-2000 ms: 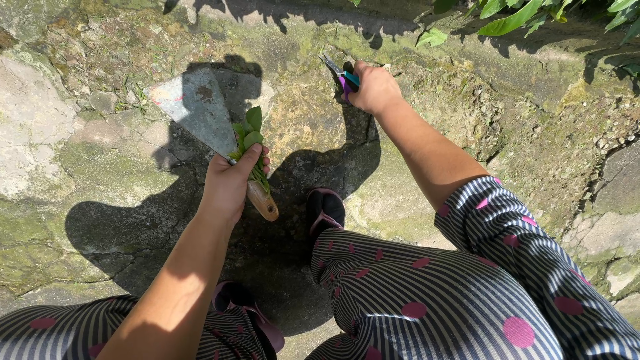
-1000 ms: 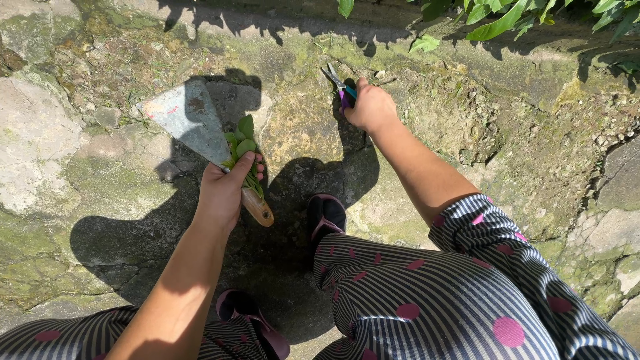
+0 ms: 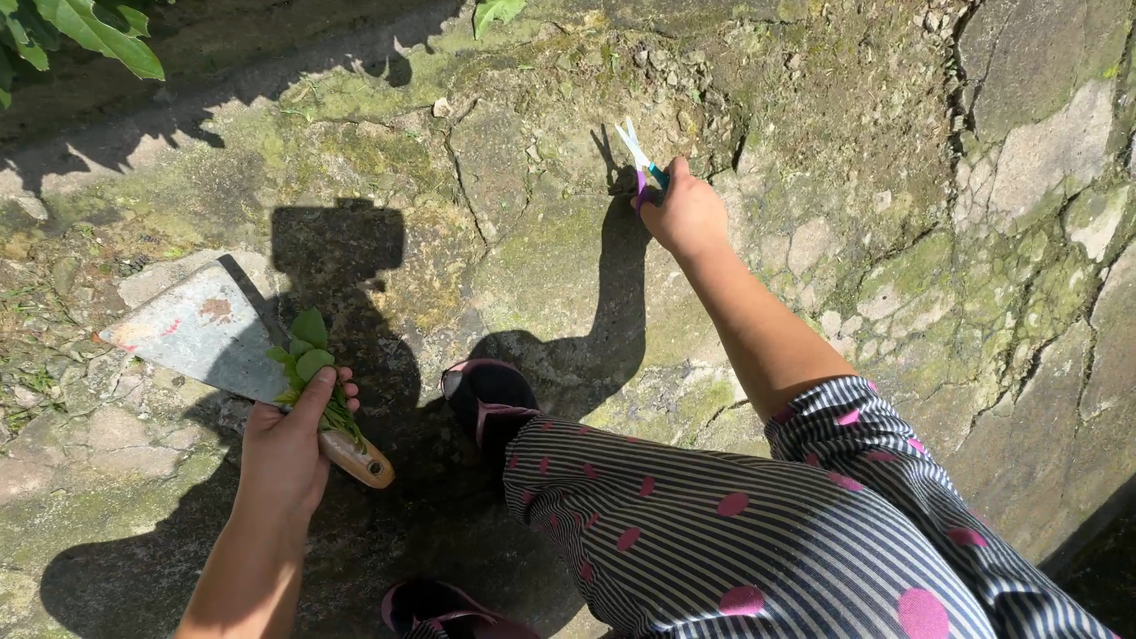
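My left hand [image 3: 288, 439] is closed around the wooden handle of a flat triangular metal scraper [image 3: 209, 337]. Pinned against the handle by the same fingers is a small bunch of green leafy stems [image 3: 311, 355]. The blade, worn and marked with red and brown spots, points to the upper left. My right hand [image 3: 683, 209] grips scissors [image 3: 641, 164] with purple and teal handles. Their blades are slightly parted and point up, above the ground, with nothing visible between them.
Cracked, mossy concrete [image 3: 550, 275] spreads below me, with loose rubble [image 3: 674, 98] beyond the scissors. Green leaves [image 3: 98, 35] hang at the upper left, by a shaded ledge. My shoes [image 3: 488, 395] stand on the concrete, near striped, dotted trousers [image 3: 692, 532].
The view has swung to the right, and the foliage now shows at the upper left. Both hands keep hold of the same things.
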